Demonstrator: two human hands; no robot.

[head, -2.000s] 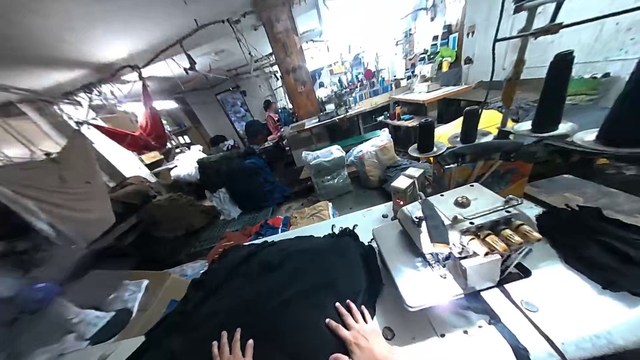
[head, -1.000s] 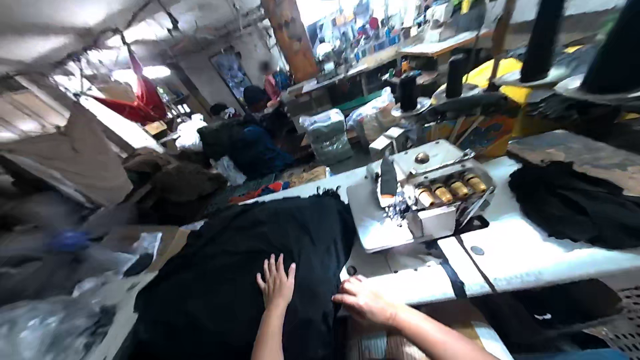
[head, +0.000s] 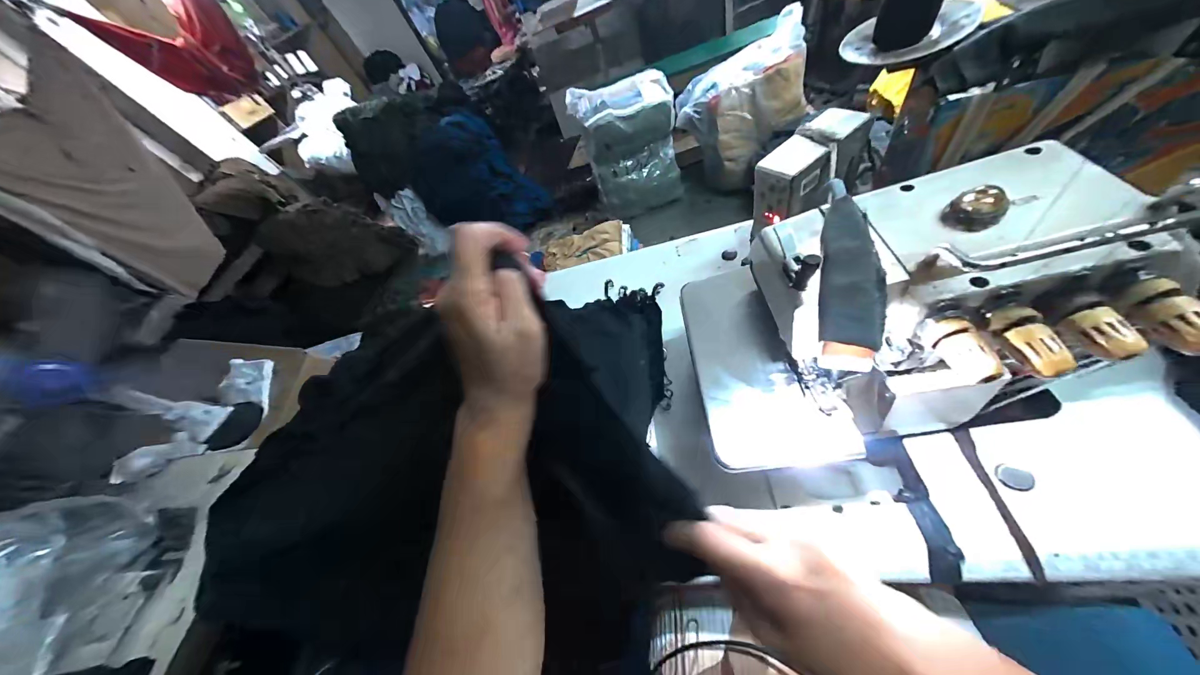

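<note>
Black fabric (head: 347,487) is spread over the left part of the white sewing table. My left hand (head: 494,314) grips a raised edge of it, above the pile. My right hand (head: 764,572) pinches another part of the same cloth near the table's front edge, so a fold stretches between both hands. Both hands are somewhat blurred. To the right stands an overlock sewing machine (head: 1012,225), its lit metal plate (head: 759,403) beside the fabric and touched by neither hand.
A cardboard box (head: 300,384) and clear plastic bags (head: 84,562) are at the left. Plastic-wrapped bundles (head: 633,155) stand behind the table (head: 675,258). A thread cone on a round holder (head: 909,28) is at the back right. Dark strips (head: 928,516) cross the table's front.
My left hand, flat on the fabric a second ago, has moved forward and now grips a raised edge. The cloth between my hands has been lifted into a fold. The view has tipped down and closer.
</note>
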